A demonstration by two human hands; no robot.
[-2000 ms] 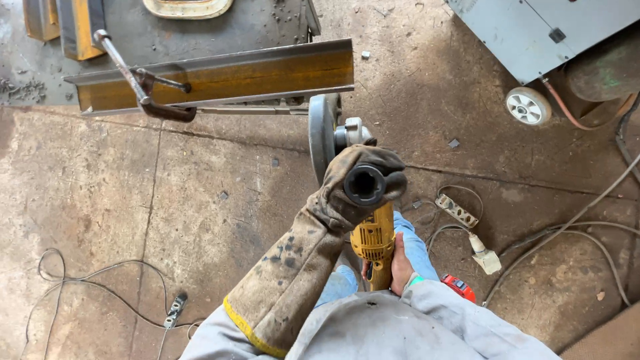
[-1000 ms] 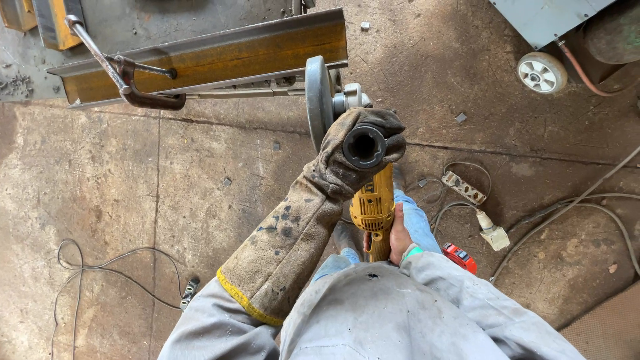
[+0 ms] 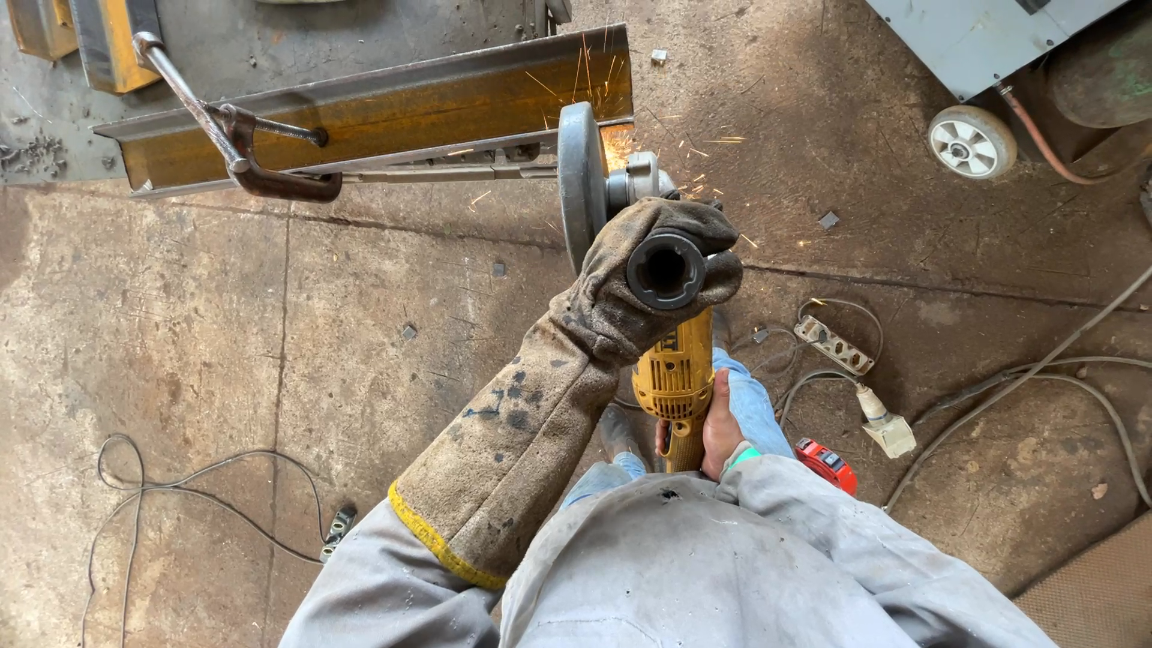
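A yellow angle grinder is held upright in the picture between both my hands. My left hand, in a stained leather welding glove, grips its black side handle. Bare, my right hand is closed round the rear grip. The grey wheel guard hides most of the disc, and sparks fly beside it at the near right end of a rusty steel angle bar. A C-clamp holds the bar at the edge of a metal table.
A power strip with a white plug lies on the concrete floor, with cables to the right. Another cable lies at the left. A wheeled grey machine stands top right. A red tape measure shows beside my right sleeve.
Sparks now spray by the grinder's guard at the bar's end; neither earlier frame shows any. Both hands have kept their hold on the grinder.
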